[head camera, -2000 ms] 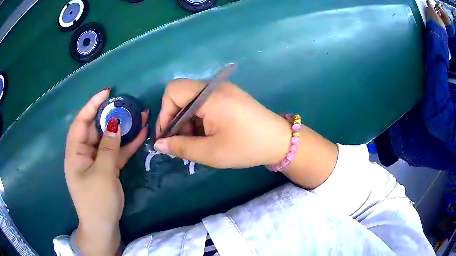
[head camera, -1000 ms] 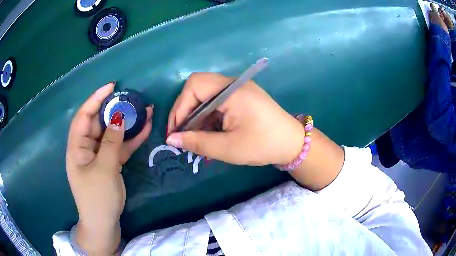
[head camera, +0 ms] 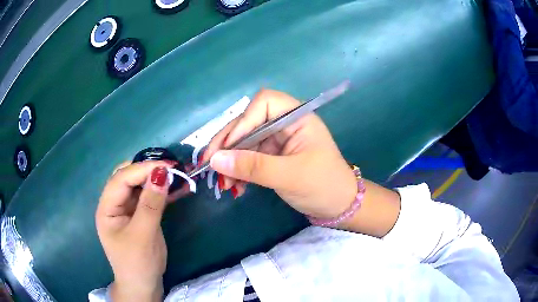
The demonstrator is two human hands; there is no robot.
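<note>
My left hand (head camera: 138, 221) holds a black wheel (head camera: 154, 154) tilted, its face mostly hidden by my thumb and fingers. A white arc sticker (head camera: 184, 178) shows by my left thumb, close to the tweezers' tip. My right hand (head camera: 277, 147) holds the silver tweezers (head camera: 283, 121) like a pen, the tip pointing toward the left hand. A white backing strip (head camera: 218, 122) lies behind the right hand's fingers. More white arcs (head camera: 216, 190) show under the right hand's fingers. Whether the tip grips the arc cannot be told.
Several black wheels with pale faces (head camera: 125, 58) lie on the green strip at the far left. The glossy green bench (head camera: 377, 65) lies under my hands. A person's dark blue sleeve (head camera: 508, 65) shows at the right edge.
My left hand has moved slightly down and right, and the wheel has tilted. The tweezers' tip has come to the left thumb. A white strip and an arc at the thumb now show.
</note>
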